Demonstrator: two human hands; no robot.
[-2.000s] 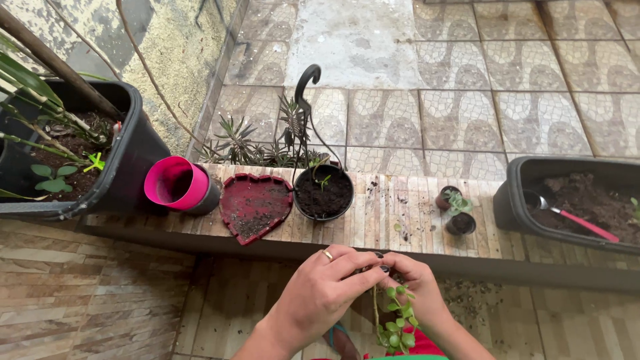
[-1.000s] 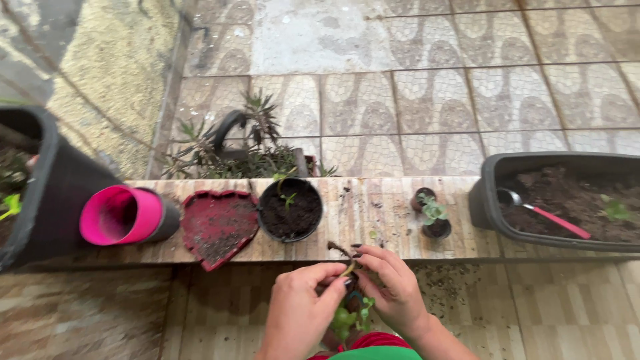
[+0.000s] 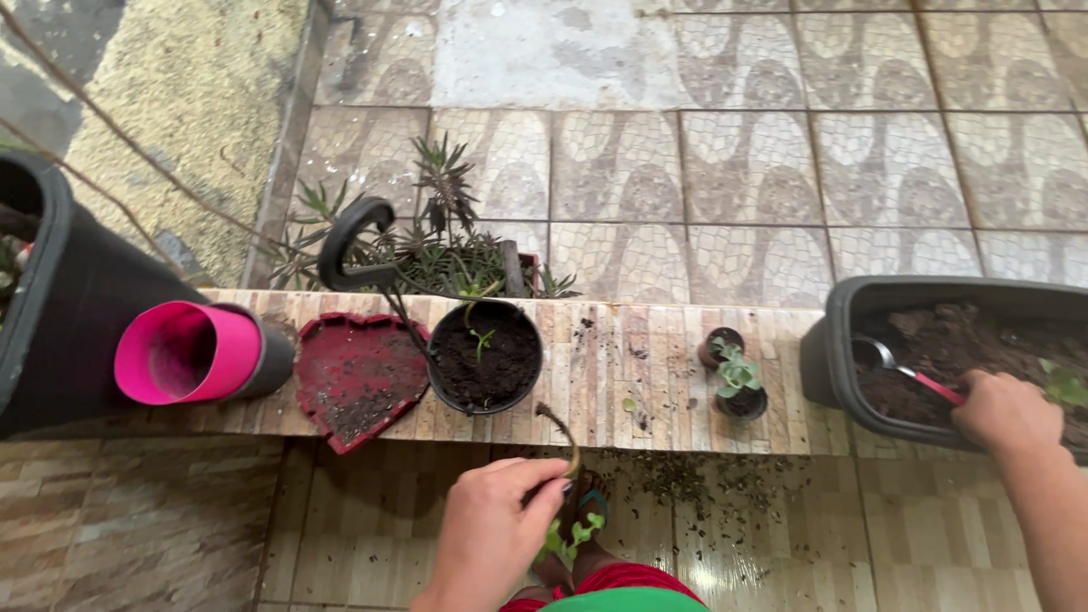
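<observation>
My left hand [image 3: 506, 518], low in the middle of the view, pinches a plant cutting [image 3: 575, 455] between thumb and fingers; its brown stem curves up and green leaves hang below. At the right, my right hand [image 3: 1011, 412] is closed around the pink handle of a small spoon-like tool [image 3: 933, 387]. The tool's metal end lies in the soil of a dark rectangular planter [image 3: 837, 365]. Beyond my left hand stands a black hanging pot [image 3: 486, 408] of dark soil with a small green sprout.
Along the tiled ledge [image 3: 595, 374] are a pink pot [image 3: 144, 353] lying on its side, a red heart-shaped tray [image 3: 357, 365] with soil crumbs, and two small pots, one with a succulent [image 3: 738, 374]. A large dark planter [image 3: 93, 280] is at the left. Soil is scattered on the floor.
My right hand has left the cutting and moved right to the tool in the planter, taking hold of its handle. The cutting stays in my left hand.
</observation>
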